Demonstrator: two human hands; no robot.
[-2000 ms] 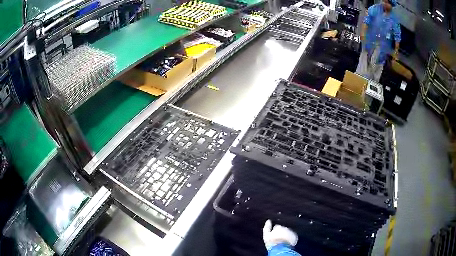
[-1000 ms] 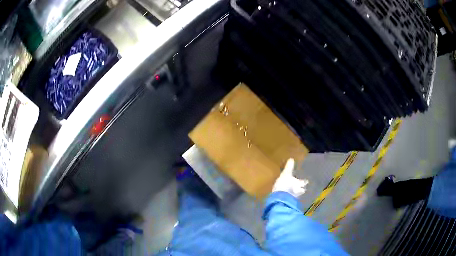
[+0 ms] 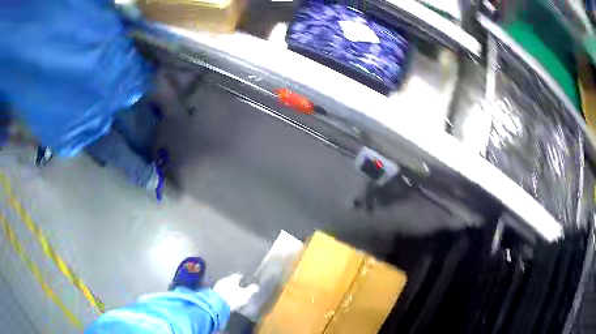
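Note:
A brown cardboard carton point(image 3: 320, 287) with shiny tape along its centre seam sits low, cut off by the bottom edge. A flat pale-grey stool or stand point(image 3: 282, 256) shows at its left side. My left hand point(image 3: 235, 291), in a white glove, is at the stool's left edge, beside the carton. It is blurred, and I cannot tell whether it grips or only touches the stool. My right hand is out of the picture. The dark side of the black pallet stack point(image 3: 451, 280) stands right of the carton.
A metal bench rail point(image 3: 418, 117) crosses above, with a red-orange part point(image 3: 295, 101) and a small switch box point(image 3: 377, 165). A bin of blue-purple components point(image 3: 349, 36) sits on the bench. Another person in blue point(image 3: 65, 72) stands upper left. A dark shoe point(image 3: 188, 273) is near my hand.
The view has swung down and turned, so the bench now crosses the top. My right hand, earlier at the carton, has left the picture. My left hand has come into view beside the stool.

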